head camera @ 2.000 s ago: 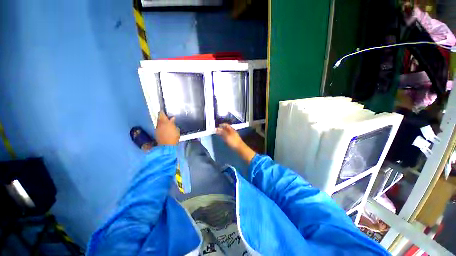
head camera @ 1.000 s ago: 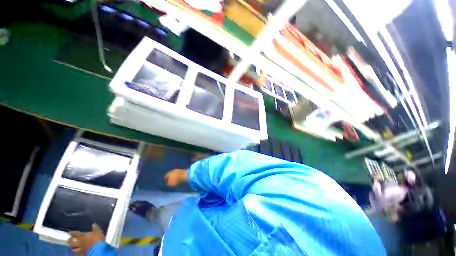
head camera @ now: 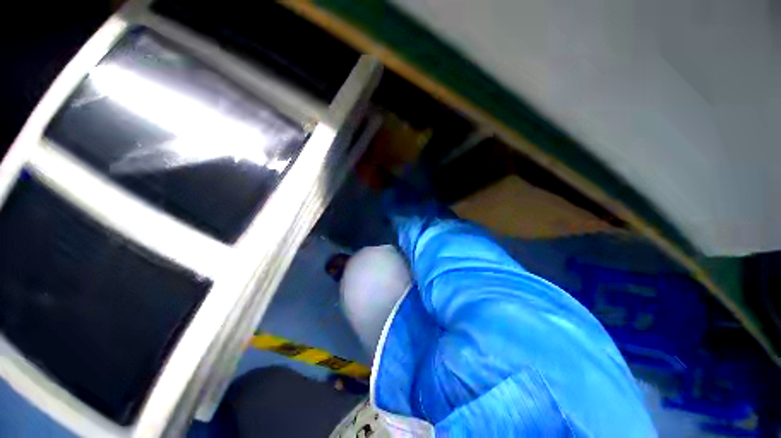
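A stack of white foam trays point(head camera: 128, 210) fills the left side of the view, close to me and tilted. Its top tray holds glossy black panels; one panel point(head camera: 184, 128) has clear film with bright streaks, and another panel point(head camera: 94, 299) lies dark in the pocket nearer me. My right sleeve reaches up into shadow beside the stack, below the bench edge. My right hand cannot be made out in the dark blur there, so its grip is unclear. My left hand is out of view.
The green bench edge point(head camera: 548, 145) crosses diagonally at upper right, with a large white surface point(head camera: 685, 128) above it. A brown board or carton point(head camera: 531, 210) and blue plastic pallets point(head camera: 642, 316) lie below. Yellow-black tape point(head camera: 312, 355) marks the blue floor.
My view has moved down and much closer to the low tray stack. My right arm has reached down into the shadow beside it. My left hand has gone out of view.
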